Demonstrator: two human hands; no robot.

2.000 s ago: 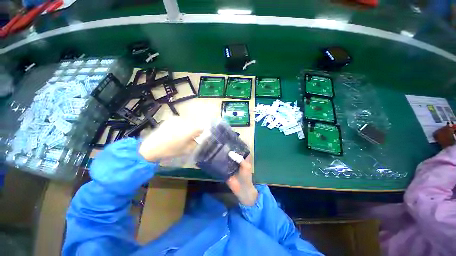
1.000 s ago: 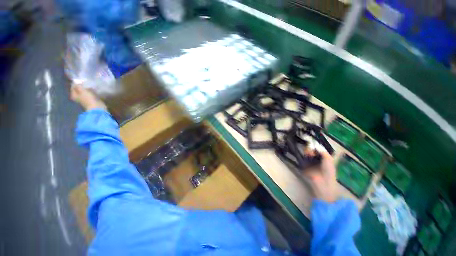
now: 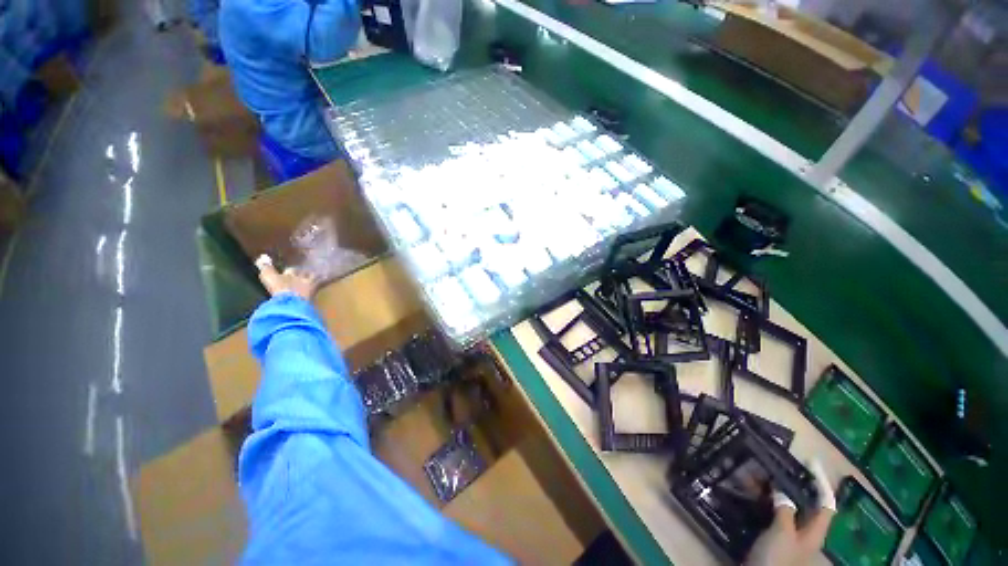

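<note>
Black square front frames (image 3: 639,404) lie in a tangled pile on the beige sheet (image 3: 575,417). My right hand (image 3: 790,531), with white finger covers, is at the lower right and grips a stack of black frames (image 3: 724,486) at the near end of the pile. My left hand (image 3: 285,279) reaches out over an open cardboard box at the left, fingers apart and empty. A crumpled clear plastic bag (image 3: 321,249) lies in that box just beyond my left fingers. The undersides of the held frames are hidden.
A large clear blister tray (image 3: 459,326) heaped with white inserts overhangs the bench edge. Green circuit boards (image 3: 846,411) lie at the right. A black unit (image 3: 755,226) stands near the pale rail (image 3: 707,108). A nearer cardboard box (image 3: 497,525) holds wrapped black parts. A person in blue (image 3: 276,66) sits beyond.
The view has swung left. The wrapped block left both hands: my right hand brought frames to the pile, my left hand carried the clear bag to the box and let go.
</note>
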